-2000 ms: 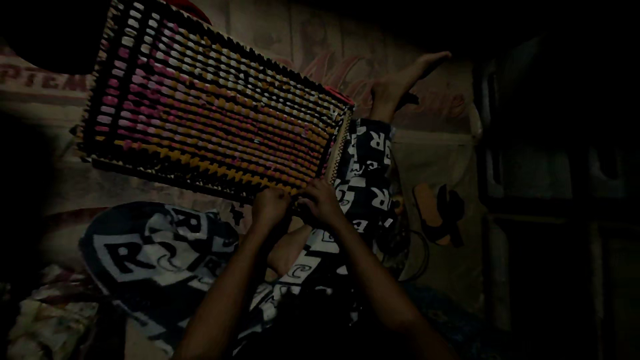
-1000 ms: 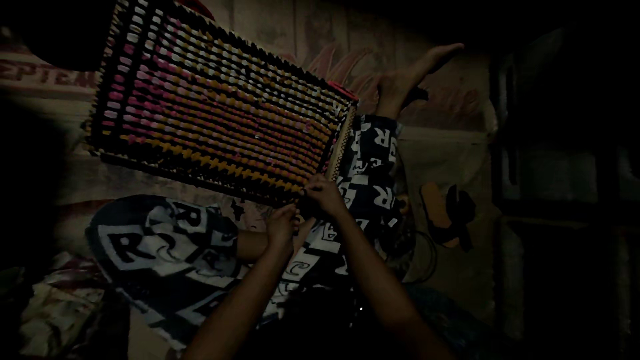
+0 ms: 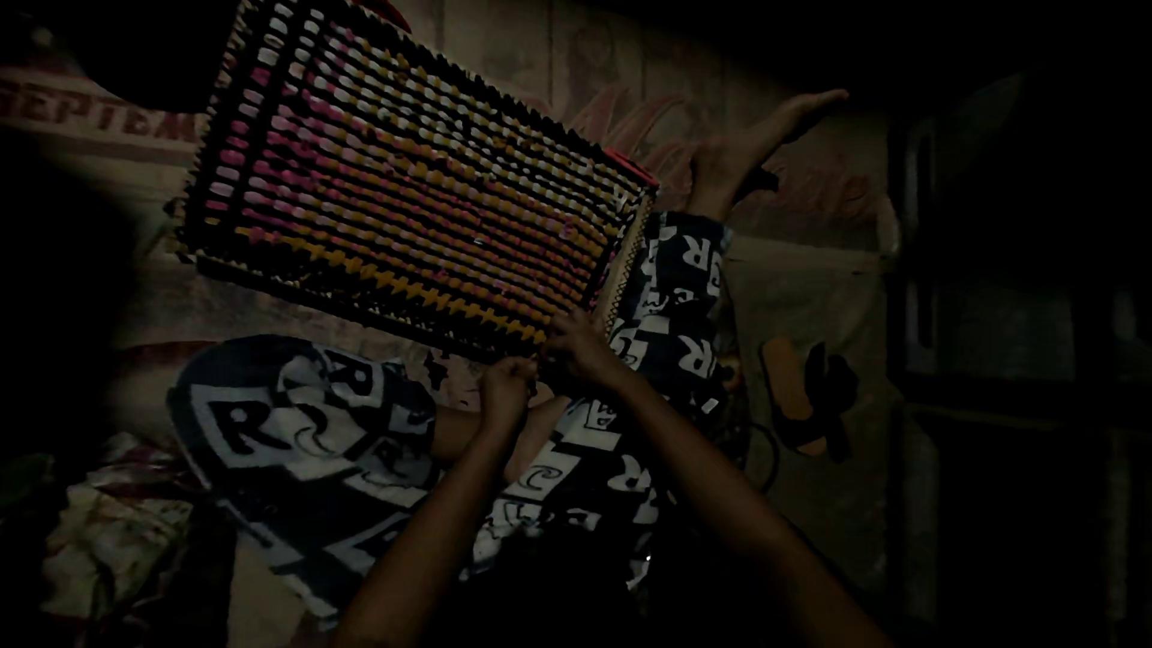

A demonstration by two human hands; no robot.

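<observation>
A rectangular frame carries a woven fabric mat (image 3: 423, 180) in black, pink, white and yellow-orange bands, slanting across my lap. Dark edging and pegs or loops run along its sides. At the mat's lower right corner, my right hand (image 3: 580, 346) has its fingers bent against the edge. Just left of it and slightly lower, my left hand (image 3: 507, 387) has its fingers closed near the same corner. Dark strands may lie between the hands, but the dim light hides what the fingers pinch.
My legs in patterned trousers (image 3: 688, 306) stretch out beneath the frame, one bare foot (image 3: 765, 135) at the upper right. A sandal (image 3: 787, 391) lies on the printed floor sheet (image 3: 810, 270). Crumpled cloth (image 3: 117, 540) sits at lower left, dark shelving or crates (image 3: 999, 324) at right.
My left hand was lower and more open one second ago; it is now raised beside the mat's corner with its fingers closed. My right hand stays near that corner.
</observation>
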